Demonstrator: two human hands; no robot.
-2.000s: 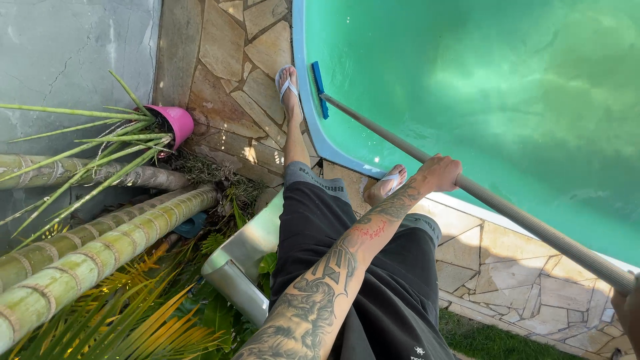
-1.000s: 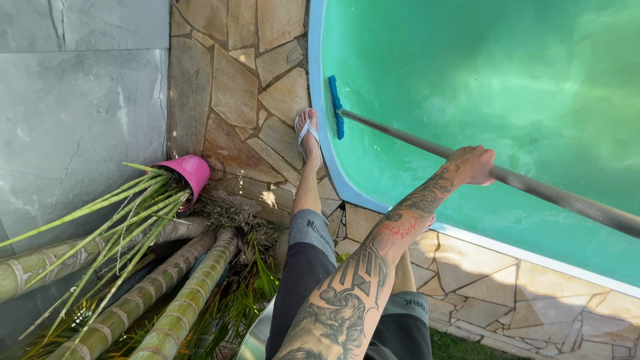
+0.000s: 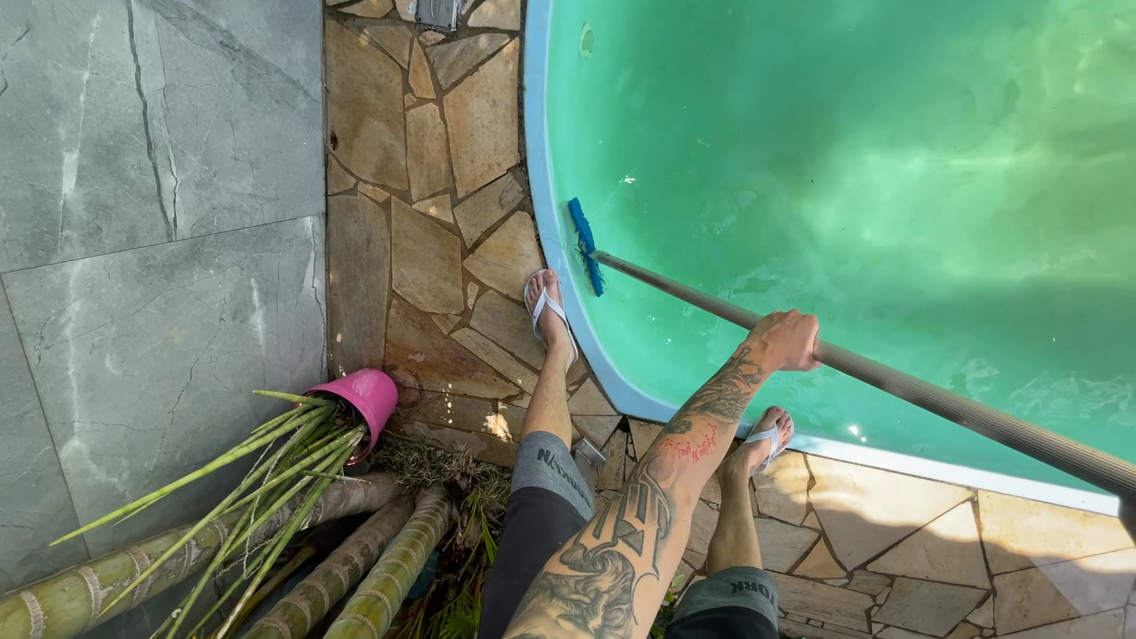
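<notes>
My left hand (image 3: 790, 341) is closed around a long ribbed pole (image 3: 932, 404), with the tattooed forearm stretched over the pool's edge. At the far end of the pole a blue pool brush (image 3: 586, 247) lies along the inner side of the pool (image 3: 674, 328), near my left foot. Whether its bristles touch the wall, and how deep it sits, I cannot tell. The pole slants down to the right and leaves the view at the right edge. My right hand is not identifiable; only a small dark sliver shows there, below the pole.
My feet in white flip-flops (image 3: 548, 306) stand on irregular stone paving (image 3: 426, 257) by the light blue pool rim (image 3: 612, 364). A tipped pink pot (image 3: 368, 399) with a long-leaved plant leans near ringed plant trunks (image 3: 390, 568). Grey slabs (image 3: 169, 355) lie left.
The brush has moved along the pool's curved side, away from me and past my left foot. My left hand has stayed closed on the pole. My right hand, partly visible at the right edge earlier, is no longer identifiable.
</notes>
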